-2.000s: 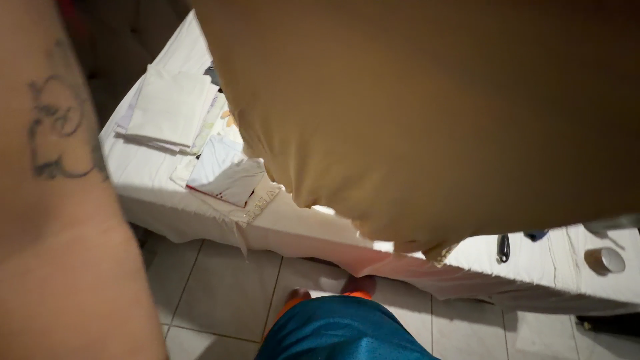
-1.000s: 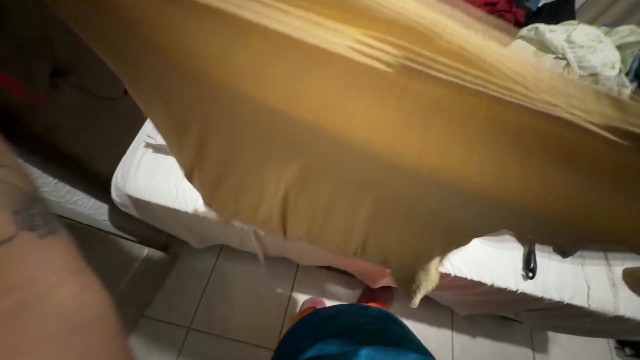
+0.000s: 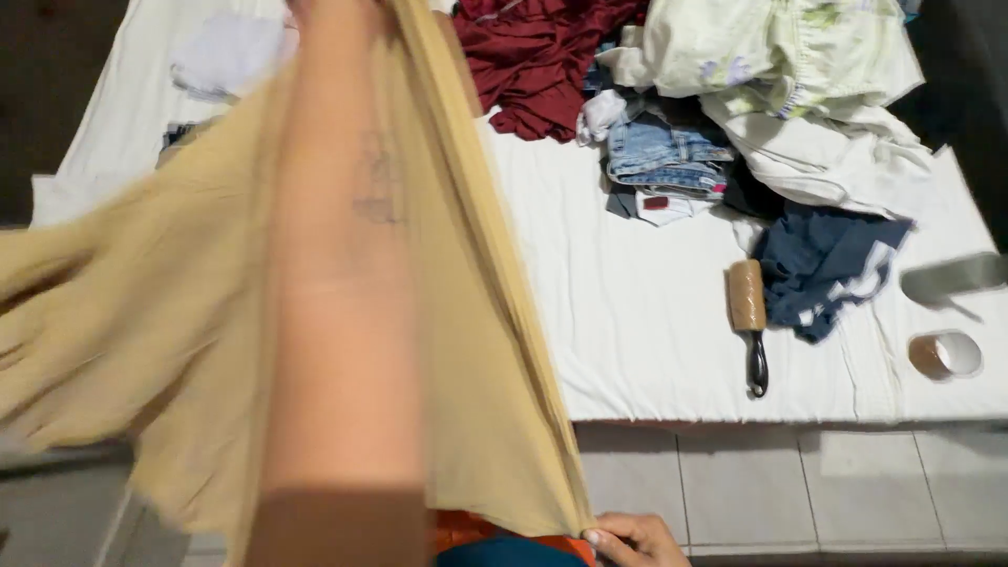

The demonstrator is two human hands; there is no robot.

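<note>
A large tan cloth hangs in folds on both sides of my raised, tattooed left forearm. At the top edge is my left hand, blurred and mostly cut off, with the upper part of the cloth gathered at it. Low in the view, my right hand pinches the bottom corner of the cloth between thumb and fingers. From there the cloth's long edge runs taut up to the left hand.
A white-sheeted bed bears a dark red garment, folded jeans, pale floral fabric and a navy garment. Nearer lie a lint roller, a roll of tape and a grey-green cylindrical object. Grey tiles cover the floor.
The cloth, spread across the view before, now hangs lengthwise at the left and centre. My left forearm has moved from the left edge toward the centre. My right hand has come into view.
</note>
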